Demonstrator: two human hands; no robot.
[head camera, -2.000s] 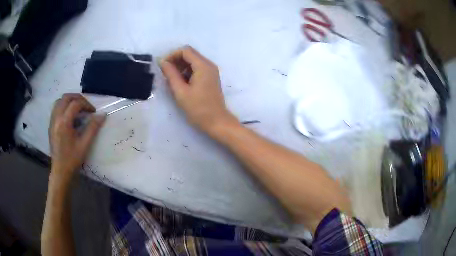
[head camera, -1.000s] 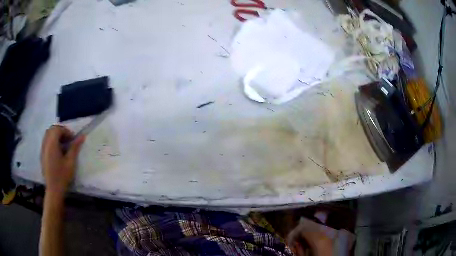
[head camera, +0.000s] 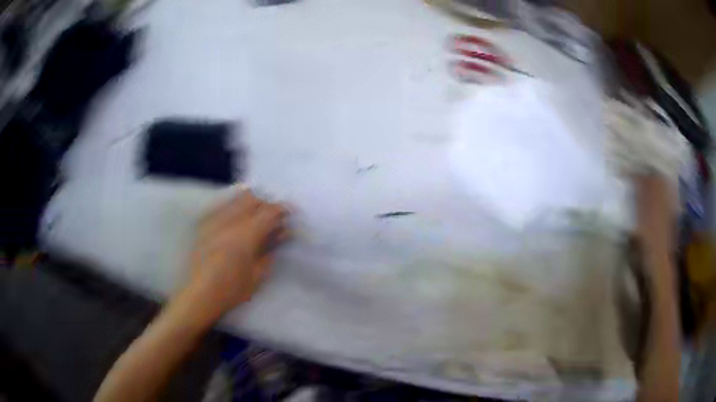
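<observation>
A small stack of black cloth pieces lies on the white table, left of centre. My left hand is just below and right of it, low over the table, fingers curled. Motion blur hides whether it holds anything; no strip shows clearly. My right arm reaches up along the right side, and my right hand is a blur by the pale offcuts. Its fingers and anything in them cannot be made out. A dark part beside that forearm may be the iron, mostly hidden.
A heap of white sheets lies right of centre, with red-handled scissors above it. A large black cloth heap is at the left edge. A dark thread or sliver lies mid-table. Brownish stains mark the lower right.
My left hand has moved right, away from the lower left of the black stack. My right hand has gone from the front edge below the table to the right side. The view has shifted.
</observation>
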